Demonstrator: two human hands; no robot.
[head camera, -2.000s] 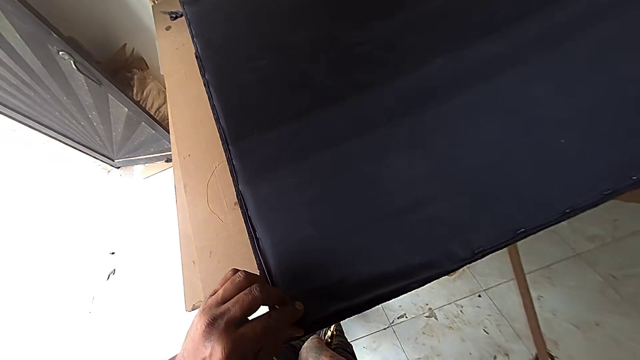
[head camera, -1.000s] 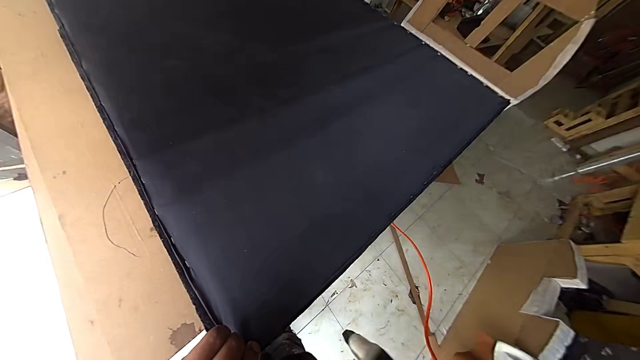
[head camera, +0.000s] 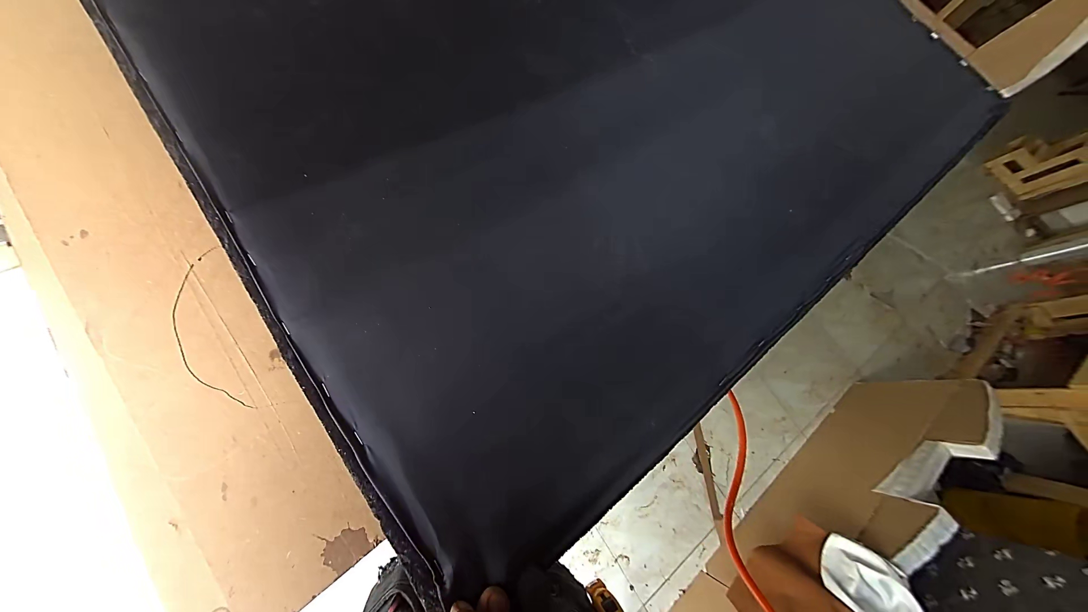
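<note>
A large panel covered in dark fabric (head camera: 544, 280) fills the middle, with small staples along its edges. At its near corner, low in the view, fingertips of my left hand (head camera: 482, 599) grip the fabric, and creases run toward them. The rest of this hand is cut off by the frame. A brown shape (head camera: 778, 568) at the lower right, beside a shiny silvery thing (head camera: 858, 571), may be part of my right hand; I cannot tell. An orange hose (head camera: 738, 476) runs down from under the panel's right edge.
A brown board (head camera: 110, 280) with a loose thread (head camera: 177, 327) lies along the panel's left side. Wooden frame pieces (head camera: 1041, 170) lie at right, above a cardboard-covered frame with white edging (head camera: 905, 416). Tiled floor (head camera: 816, 357) with debris shows between. Another frame (head camera: 1020, 55) adjoins the far corner.
The view has shifted to the right. My left hand, seen over the panel's corner two seconds ago, shows only its fingertips at the bottom, still at that corner.
</note>
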